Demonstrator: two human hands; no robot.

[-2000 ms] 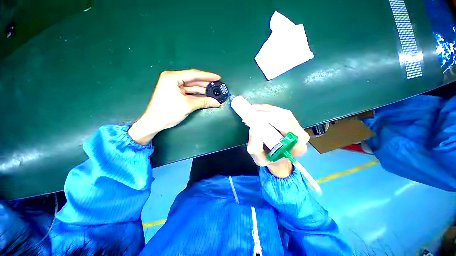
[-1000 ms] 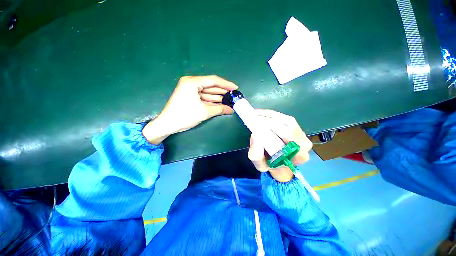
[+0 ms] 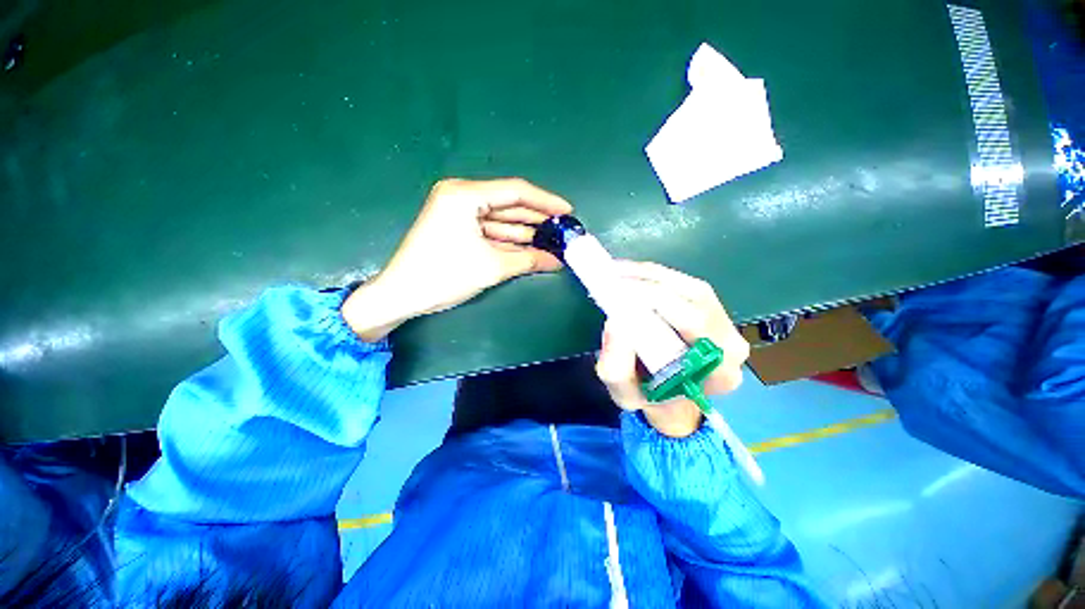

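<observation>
My left hand (image 3: pixel 458 252) pinches a small black round part (image 3: pixel 552 237) between thumb and fingers, above the green belt. My right hand (image 3: pixel 672 321) is shut on a white syringe (image 3: pixel 607 278), which points up and to the left. The syringe's front end is at the right side of the black part; whether the tip touches it cannot be told. A green winged cap (image 3: pixel 685 370) sits at the syringe's rear, with a pale air hose (image 3: pixel 735 450) trailing from it.
White wiping paper (image 3: pixel 717 126) lies on the green belt (image 3: pixel 298 143) beyond my right hand. A striped strip (image 3: pixel 988 119) lies at the right. A neighbour's blue sleeve (image 3: pixel 988 357) and a brown board (image 3: pixel 821 346) are at the right, below the belt's edge.
The black part has turned and now meets the syringe's front end, where a small gap showed before. The view has shifted slightly. The grips are the same.
</observation>
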